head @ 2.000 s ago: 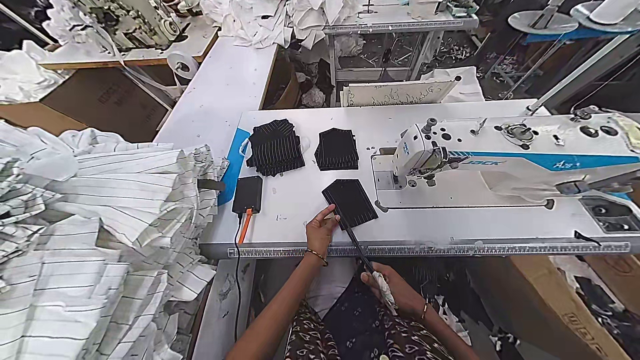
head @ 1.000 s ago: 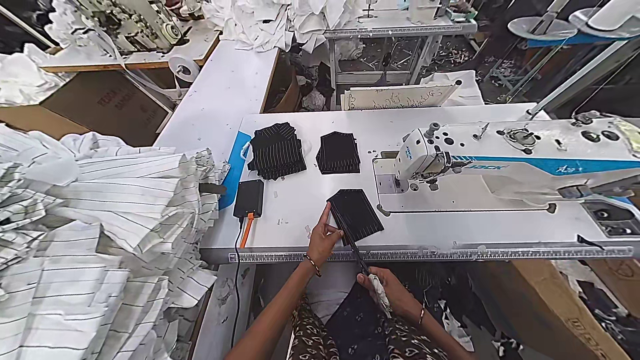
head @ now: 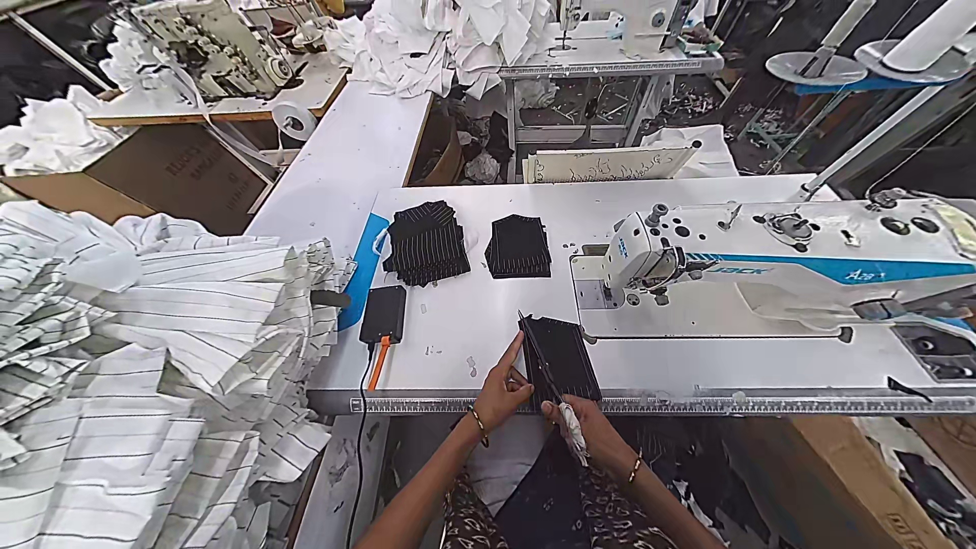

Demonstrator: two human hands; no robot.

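Observation:
My right hand (head: pixel 583 427) is closed around the cloth-wrapped handles of scissors (head: pixel 543 362), whose dark blades lie along the left side of a black pinstriped fabric piece (head: pixel 568 354) at the table's front edge. My left hand (head: pixel 502 389) rests at that piece's left edge, index finger pointing up along it; whether it pinches the cloth is hard to tell. Farther back lie a stack of black pinstriped pieces (head: pixel 520 245) and, to its left, a larger, uneven stack (head: pixel 427 242).
A Jack sewing machine (head: pixel 762 267) stands on the right of the white table (head: pixel 457 335). A black device (head: pixel 383 314) with an orange strip and cable lies left. White striped fabric (head: pixel 191 305) is heaped at far left. A measuring tape (head: pixel 686 404) runs along the front edge.
Between the earlier frames and now, the black piece under my hands has turned to a different angle. My left hand has moved from the piece's upper left corner down its left edge.

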